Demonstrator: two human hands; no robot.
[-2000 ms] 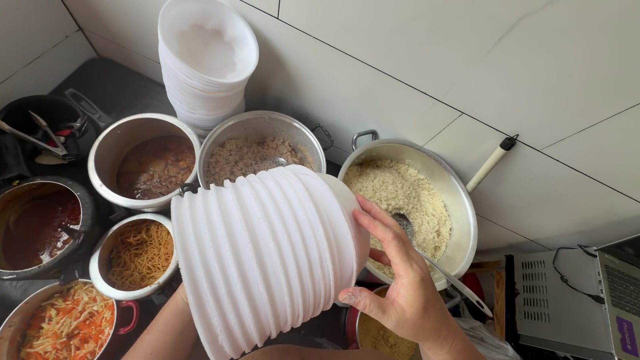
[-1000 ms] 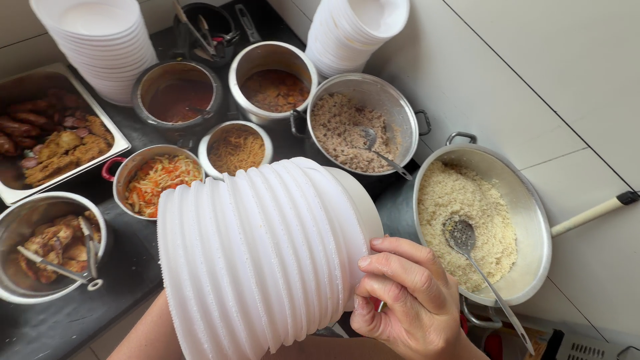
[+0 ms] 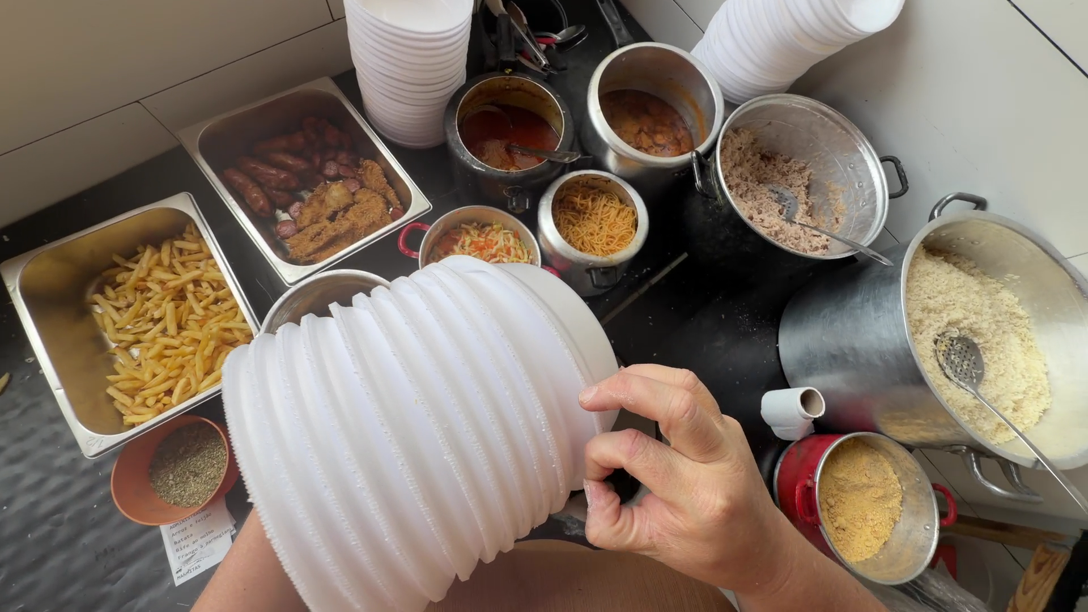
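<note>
A stack of white foam bowls [image 3: 408, 425] lies tilted on its side across the middle of the view, its rims forming ridges. My left forearm [image 3: 251, 569] goes in behind the stack; the left hand itself is hidden by it. At the smooth end of the stack is my right hand [image 3: 671, 459], its index fingertip at the end bowl and its other fingers curled, thumb close to them. Whether the right fingers pinch anything cannot be told. Beyond the stack stand a small pot of shredded salad [image 3: 480, 242] and a pot of spaghetti [image 3: 595, 217].
Trays of fries [image 3: 170, 314] and sausages [image 3: 272, 174] are at left. Pots of red sauce [image 3: 510, 127], stew [image 3: 650, 119], brownish food [image 3: 778, 195], rice [image 3: 977, 331] and yellow crumbs [image 3: 858, 501] stand around. More foam stacks [image 3: 408, 68] are behind. A herb bowl [image 3: 187, 463] sits lower left.
The view has swung left, bringing the tray of fries into sight. The stack stays in front of me. My right hand, spread against its end two seconds ago, now has curled fingers.
</note>
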